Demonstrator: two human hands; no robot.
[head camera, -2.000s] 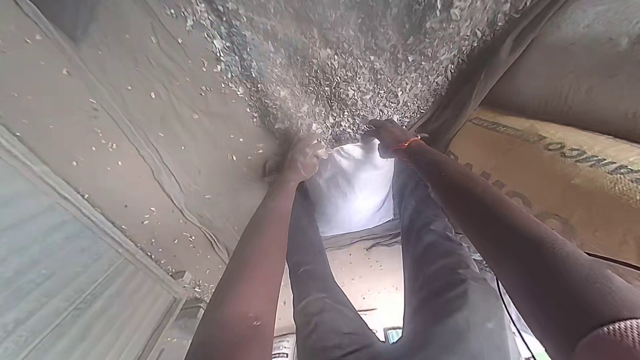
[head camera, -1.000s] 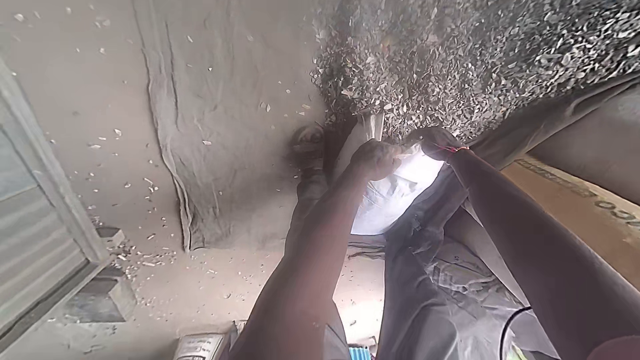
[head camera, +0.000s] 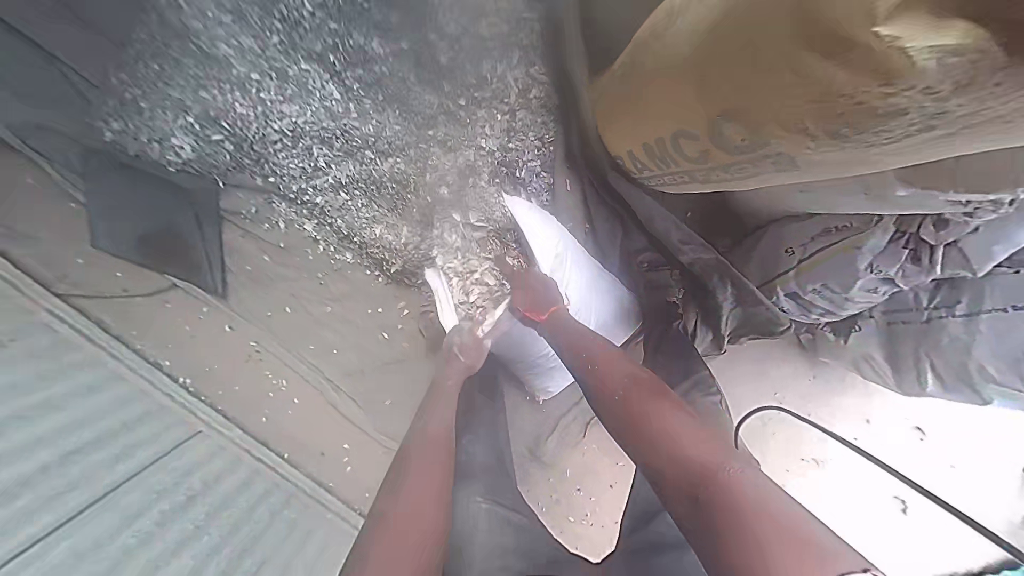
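Note:
A white sack (head camera: 588, 280) lies between my legs with its mouth toward a pile of pale flakes or chips (head camera: 360, 144). My left hand (head camera: 466, 350) grips the near edge of the sack's mouth. At the mouth's right side is my right hand (head camera: 534, 294), with an orange-red string at the wrist; its fingers reach among the flakes, and whether they grip the rim is hard to tell. Flakes lie in the mouth between the two hands. Dust or blur veils the pile.
A large yellow-brown printed sack (head camera: 800, 104) is at the upper right, above crumpled whitish sacks (head camera: 840, 264). Dark sheeting (head camera: 688, 256) borders the pile. A corrugated panel (head camera: 104, 440) stands at lower left. A black cable (head camera: 864, 448) curves at lower right. Flakes dot the ground sheet (head camera: 328, 336).
The sack's mouth now gapes with flakes in it; one second ago my hands held its edge close together. The view has swung toward the stacked sacks at right.

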